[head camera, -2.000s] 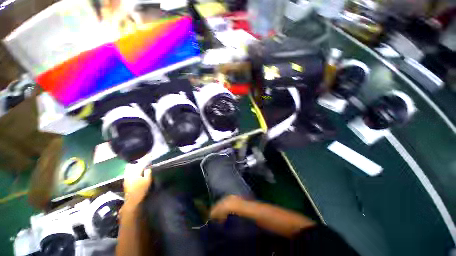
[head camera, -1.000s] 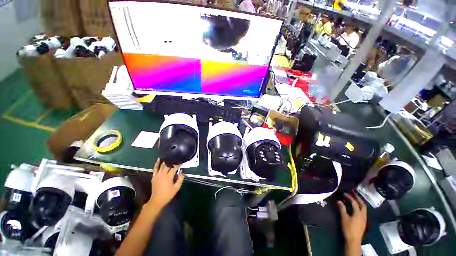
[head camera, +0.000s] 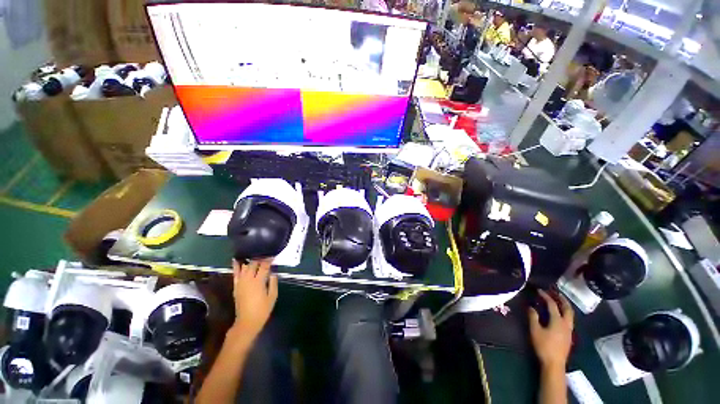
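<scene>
Three white and black dome cameras stand in a row on the green bench. My left hand (head camera: 254, 296) is at the bench's front edge, its fingertips at the underside of the black ball of the leftmost camera (head camera: 263, 229). The middle camera (head camera: 345, 237) and the right camera (head camera: 406, 241), with its lens ring facing me, are untouched. My right hand (head camera: 551, 325) lies over a small black mouse (head camera: 541, 310) on a dark surface at right. The monitor (head camera: 292, 75) shows a pale picture above purple-orange-blue colour blocks.
A yellow tape roll (head camera: 159, 227) lies at bench left. Several cameras are piled in an open carton at lower left. A bulky black case (head camera: 525, 213) with a white strap stands right of the bench. Two more cameras (head camera: 616, 268) stand on the right bench. People sit in the background.
The view has shifted slightly since a second ago. The leftmost camera's ball has turned, and the dark round shape on the monitor is gone. My right hand has come onto the mouse.
</scene>
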